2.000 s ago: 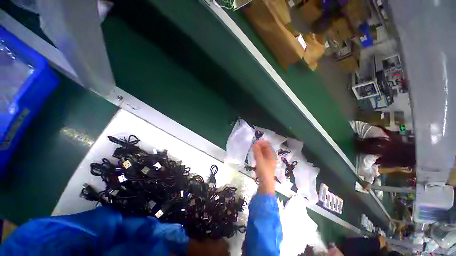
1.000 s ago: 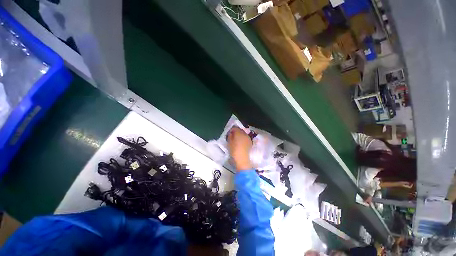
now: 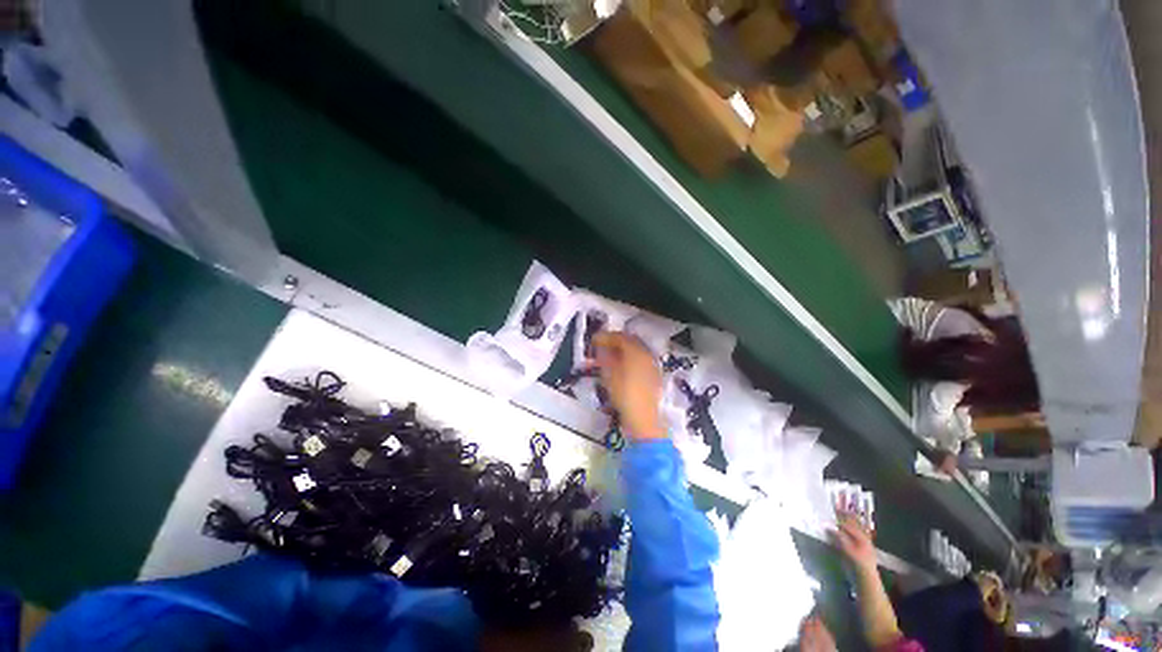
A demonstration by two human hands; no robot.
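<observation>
My right hand (image 3: pixel 630 380) is over a row of soft white pouches (image 3: pixel 510 354) on the green belt. Its fingertips touch the second pouch from the left, beside black cable; a firm grip cannot be told. The leftmost pouch has a short black coiled cable (image 3: pixel 537 312) on it, clear of my hand. More coils lie on pouches farther right. A tangled black cable pile (image 3: pixel 421 490) with small pale tags lies on a white mat (image 3: pixel 242 439). My left hand (image 3: pixel 529 637) is mostly cut off by the bottom edge, beyond the blue sleeve; its fingers are hidden.
A blue bin (image 3: pixel 64 293) with clear plastic stands at the left. A pale metal rail (image 3: pixel 382 334) runs between bench and belt. Bright white sheets (image 3: pixel 762 580) lie right of my sleeve. Another person's hand (image 3: pixel 856 538) touches small white units on the belt. A person sits across the belt.
My right hand has moved off the leftmost pouch to the one beside it. The leftmost pouch now shows a black coil. A neighbour's hand has reached the small white units.
</observation>
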